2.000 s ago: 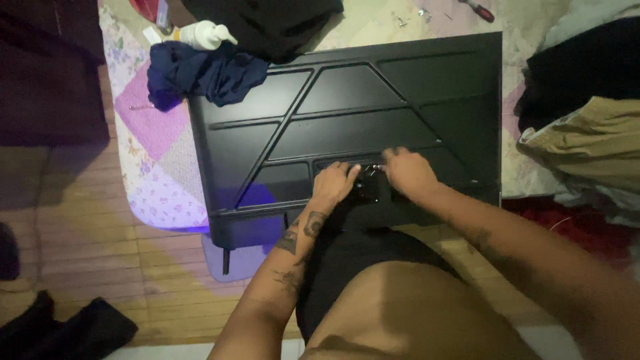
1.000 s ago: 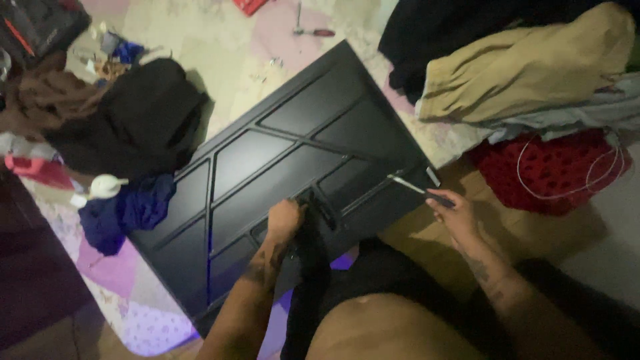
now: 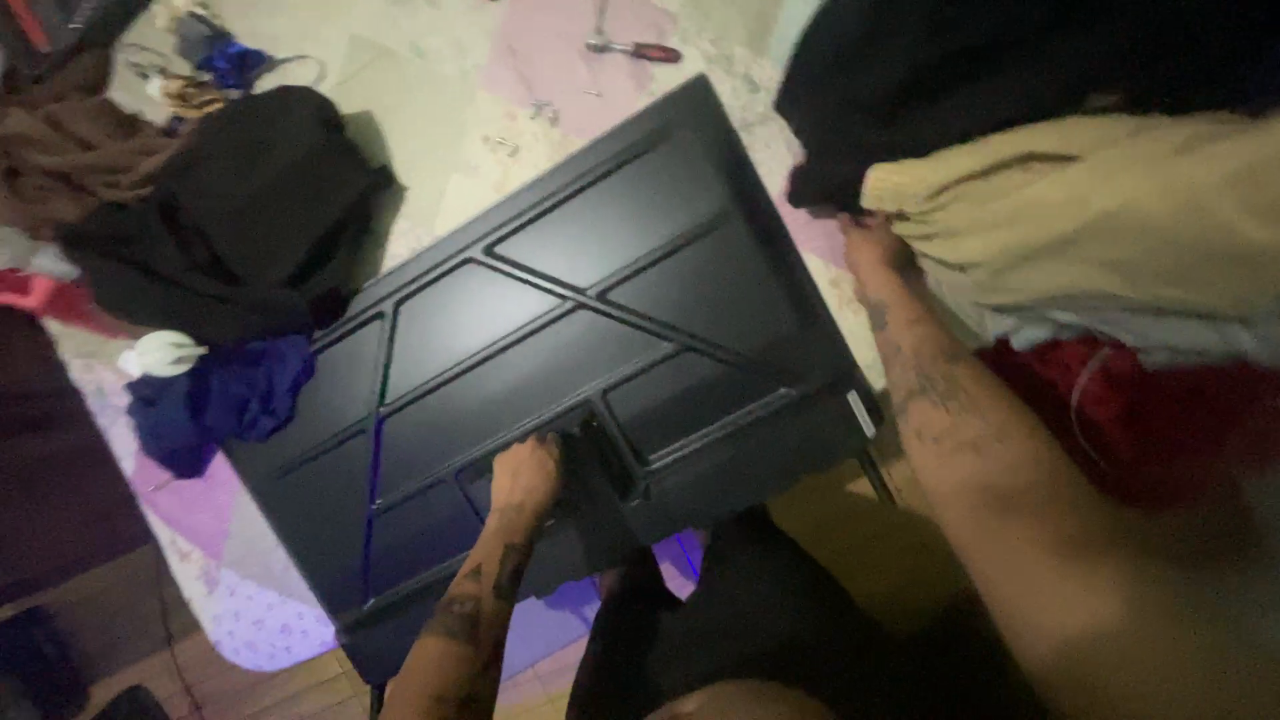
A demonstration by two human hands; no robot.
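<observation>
A black ribbed metal panel [image 3: 480, 350] lies at a slant over the edge of the bed, its lower side toward my body. My left hand [image 3: 527, 475] is closed on a dark part [image 3: 590, 455] at the panel's lower middle; what exactly its fingers grip is hidden. Off the panel's right side, my right hand [image 3: 878, 250] reaches to the edge of a black cloth [image 3: 830, 130] and a tan garment [image 3: 1050, 200]. Its fingertips are blurred against the dark cloth, so a hold cannot be made out. No screwdriver shows in it.
A ratchet with a red handle [image 3: 650, 51] and small screws [image 3: 503, 146] lie on the patterned bed cover [image 3: 420, 90] beyond the panel. Dark clothes [image 3: 270, 200], a navy cloth [image 3: 225, 400] and a white bottle [image 3: 163, 354] sit at left. Red fabric [image 3: 1170, 420] lies at right.
My right hand has moved up and away from the panel toward the clothes; a second ago it held a screwdriver. My left hand stays at the panel's lower middle. The view turned earlier.
</observation>
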